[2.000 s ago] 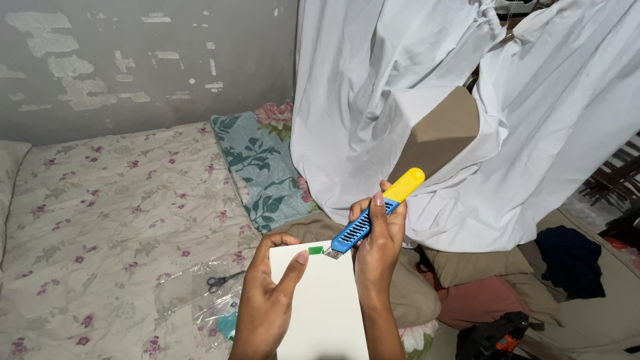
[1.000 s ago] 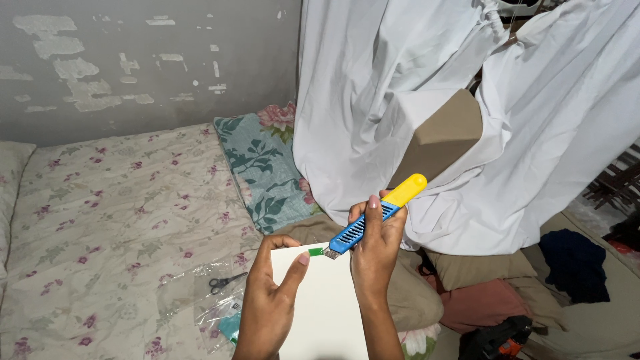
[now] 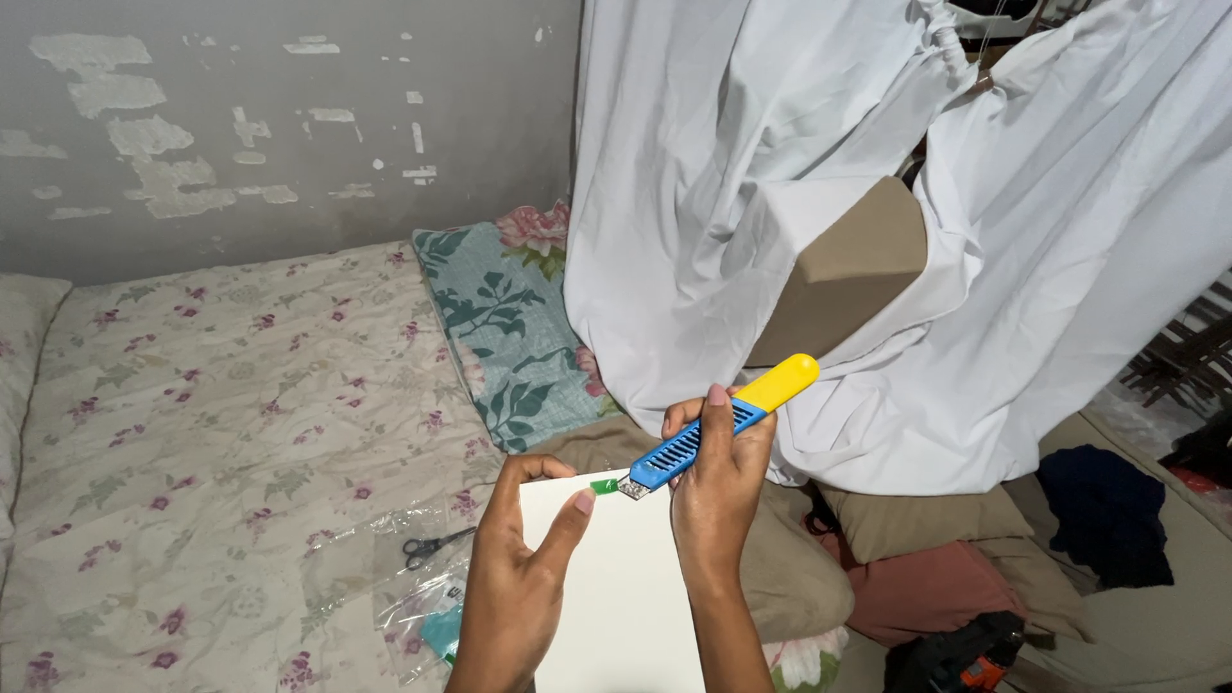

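My left hand [image 3: 534, 553] grips the upper left edge of a white sheet or board [image 3: 626, 597], its thumb on the front beside a small green piece [image 3: 604, 486] at the top edge. My right hand [image 3: 717, 472] is closed around a blue and yellow plastic-handled tool [image 3: 722, 423] that looks like a utility knife. The tool slants down to the left, and its metal tip [image 3: 632, 489] is at the board's top edge, just right of the green piece. Whether the tip touches the green piece cannot be told.
A bed with a floral sheet [image 3: 241, 385] lies to the left, bearing scissors [image 3: 423, 549] and clear plastic packaging [image 3: 385, 577]. A folded teal floral cloth [image 3: 510, 337], white curtain [image 3: 664, 241] and brown block-shaped object [image 3: 847, 269] stand beyond. Cushions [image 3: 934, 520] lie at right.
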